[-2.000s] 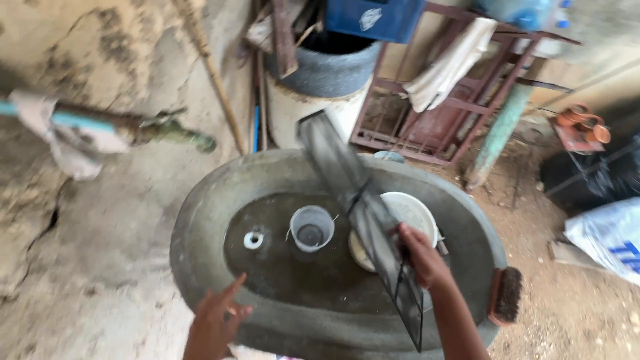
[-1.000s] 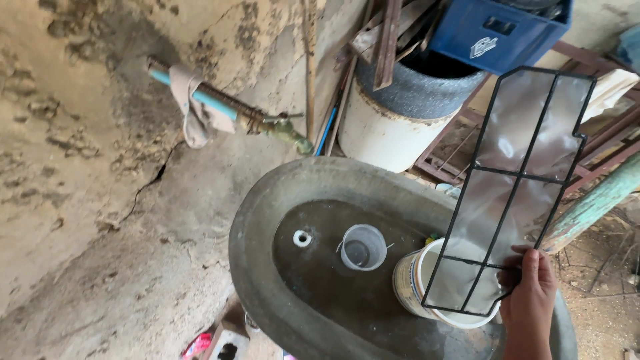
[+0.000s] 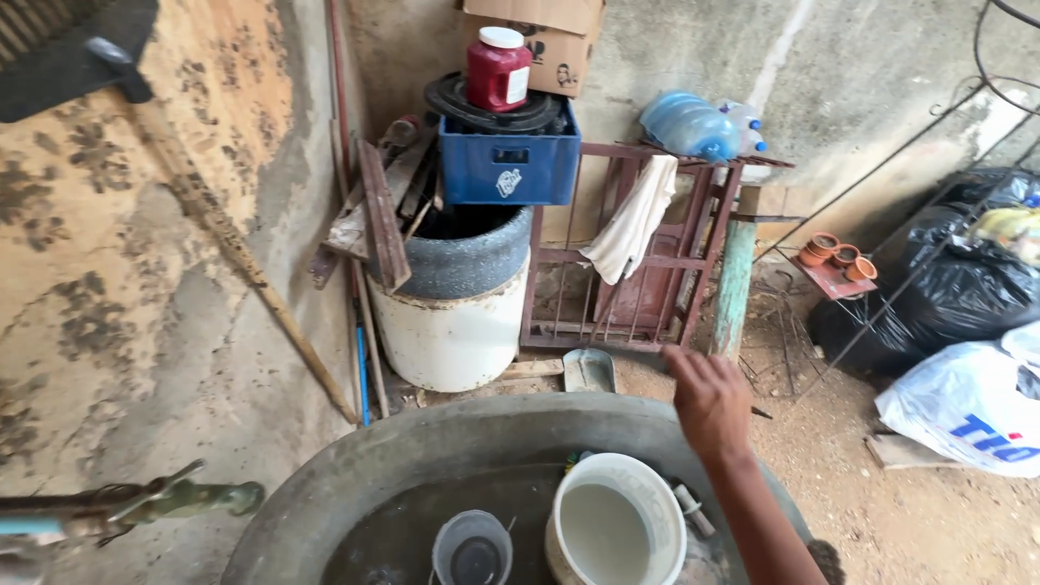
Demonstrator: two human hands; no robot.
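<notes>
My right hand reaches over the far right rim of a grey stone-like basin. Its fingers point up and left, slightly bent; the palm side and thumb are hidden, and no object shows in it. Below and left of it, a white plastic bucket of cloudy water stands in the basin. A smaller translucent pail is left of that bucket. A small pale fitting lies between the bucket and the basin wall. My left hand is out of view.
A tap juts in at lower left. Behind the basin are a white drum, blue crate, dustpan and maroon metal frame with a draped cloth. A broom leans left; bags lie right.
The black-framed mesh panel, in my right hand in both earlier frames, is out of view. My left hand, seen two seconds ago, is gone from view. The view has tilted up.
</notes>
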